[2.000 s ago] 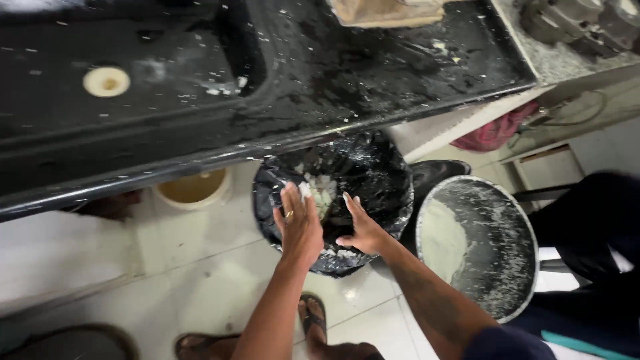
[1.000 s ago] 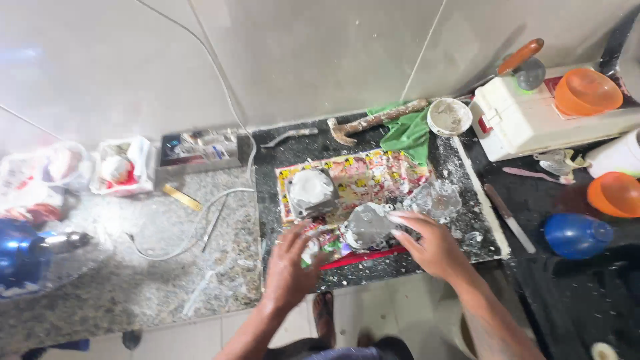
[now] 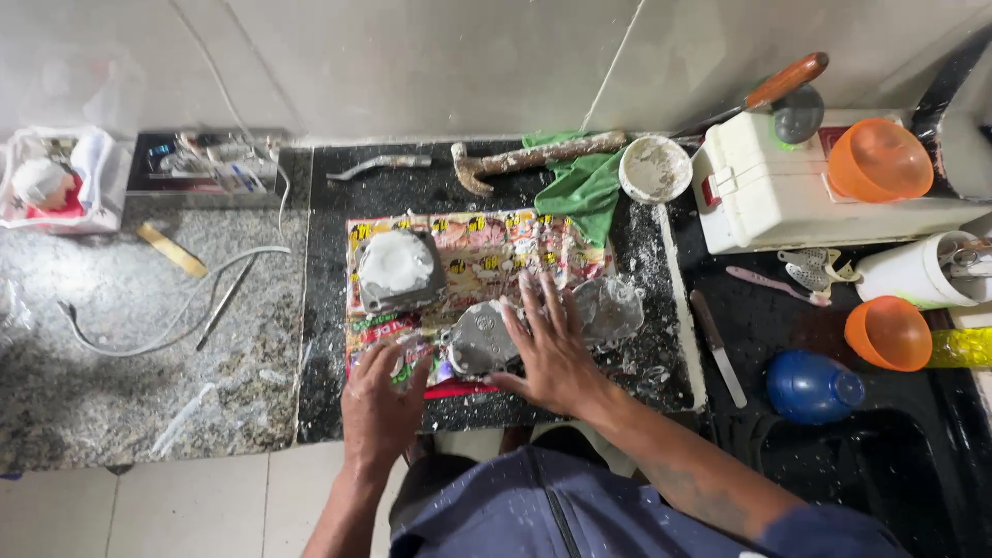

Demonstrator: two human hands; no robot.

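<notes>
My right hand (image 3: 550, 341) is spread over the right edge of a grey metal dental flask part (image 3: 482, 341), fingers apart; whether it presses on it is not clear. My left hand (image 3: 385, 395) hovers with bent, parted fingers over the lower left of a printed flyer (image 3: 480, 225), holding nothing. Up and left on that paper sits another metal flask part filled with white plaster (image 3: 397, 262). A further grey metal flask piece (image 3: 612, 310) lies right of my right hand, among white crumbs.
Behind the flyer lie a plaster-crusted hammer (image 3: 542, 157), a green cloth (image 3: 581, 198) and a white-coated bowl (image 3: 656, 170). To the right are a knife (image 3: 718, 349), a blue rubber bowl (image 3: 814, 387), orange bowls (image 3: 888, 333) and a white case (image 3: 775, 186). A cable (image 3: 155, 341) lies left.
Two seconds ago both hands were over a black-lined bin below the counter; now they are over the flyer. Since one second ago, my right hand has moved further over the metal part. The view has shifted greatly.
</notes>
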